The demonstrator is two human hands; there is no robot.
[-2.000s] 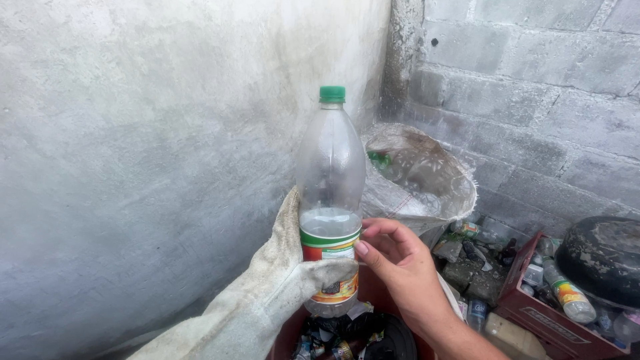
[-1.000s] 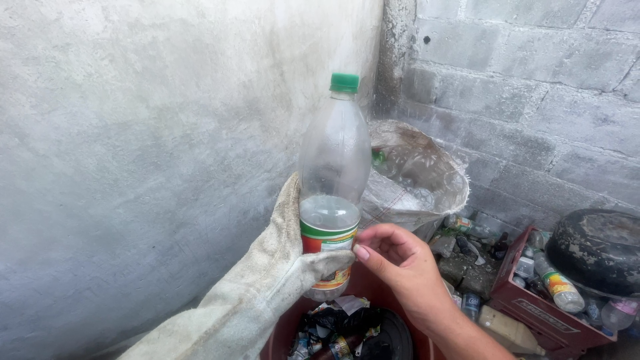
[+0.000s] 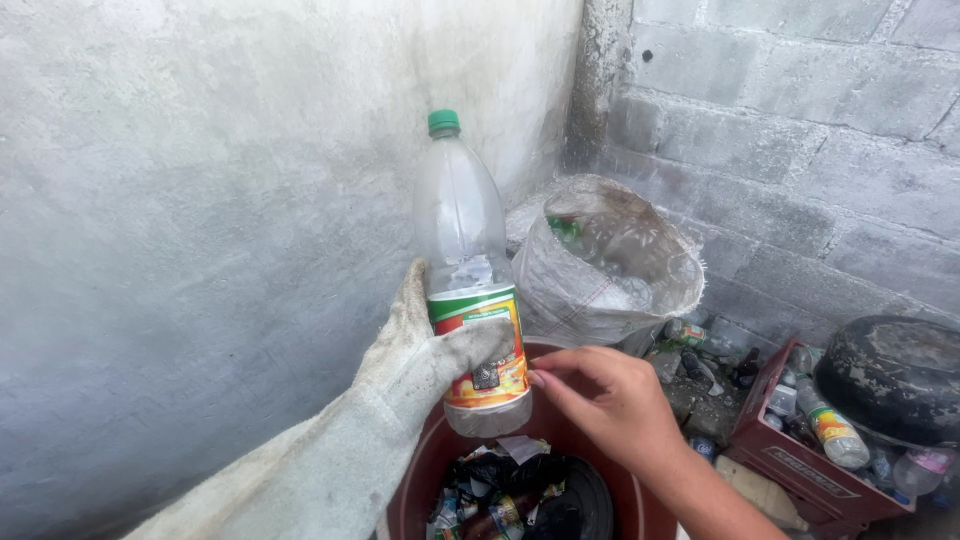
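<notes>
My left hand, in a dirty pale work glove, is closed around a clear plastic bottle with a green cap and a green, red and orange label. The bottle stands nearly upright, leaning slightly left at the top. My bare right hand is at the label's right edge, thumb and index fingertip close together; whether they pinch the label cannot be told. Below the bottle is a dark red bin holding wrappers, black plastic and other rubbish.
An open woven sack of clear bottles stands behind the bin. To the right, a red plastic crate holds bottles, with a blackened round pot over it. More bottles litter the ground. A plastered wall and a block wall meet behind.
The bottle has turned in my gloved left hand, so another part of the label and a torn whitish patch above it now show. My right hand stays beside the label.
</notes>
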